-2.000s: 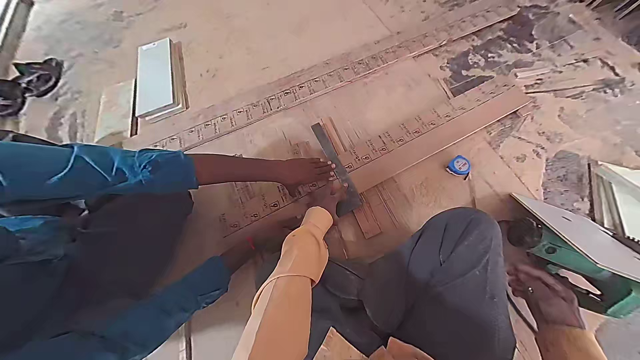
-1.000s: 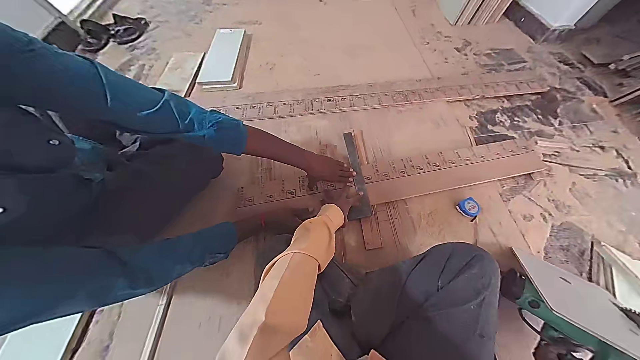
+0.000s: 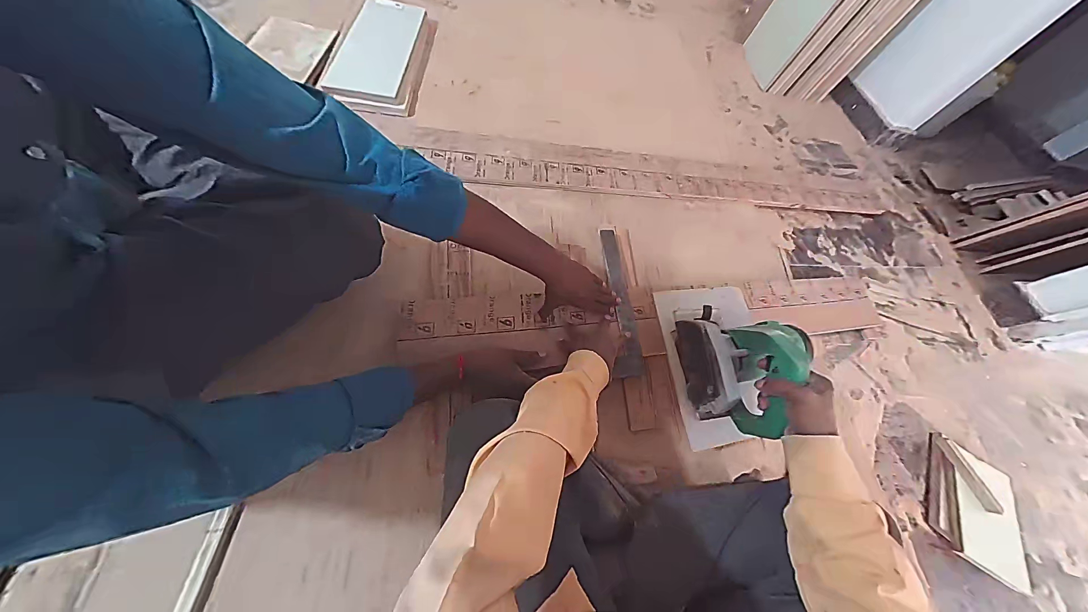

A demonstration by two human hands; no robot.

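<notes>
My right hand (image 3: pixel 803 404) grips the rear handle of a green circular saw (image 3: pixel 769 357), whose pale rectangular base plate (image 3: pixel 714 438) lies over the right part of a printed board (image 3: pixel 816 316). My left hand (image 3: pixel 597 338) presses at a dark metal straightedge (image 3: pixel 619 289) laid across that board; its fingers are partly hidden. A co-worker's hand (image 3: pixel 578 285) rests on the board against the straightedge, and the co-worker's other hand (image 3: pixel 501 371) is low on the board beside my left wrist. Short wood strips (image 3: pixel 639 399) lie under the straightedge.
A long printed strip (image 3: pixel 595 176) lies beyond the board. White-faced panels (image 3: pixel 374 51) are stacked at the upper left, more panels (image 3: pixel 816 42) stand at the upper right, and offcuts (image 3: pixel 977 501) lie at the lower right. The co-worker's sleeves (image 3: pixel 408 195) fill the left side.
My right hand has brought the green saw from the lower right onto the board, right of the straightedge. My left hand and the co-worker's hands stay by the straightedge. The view has shifted.
</notes>
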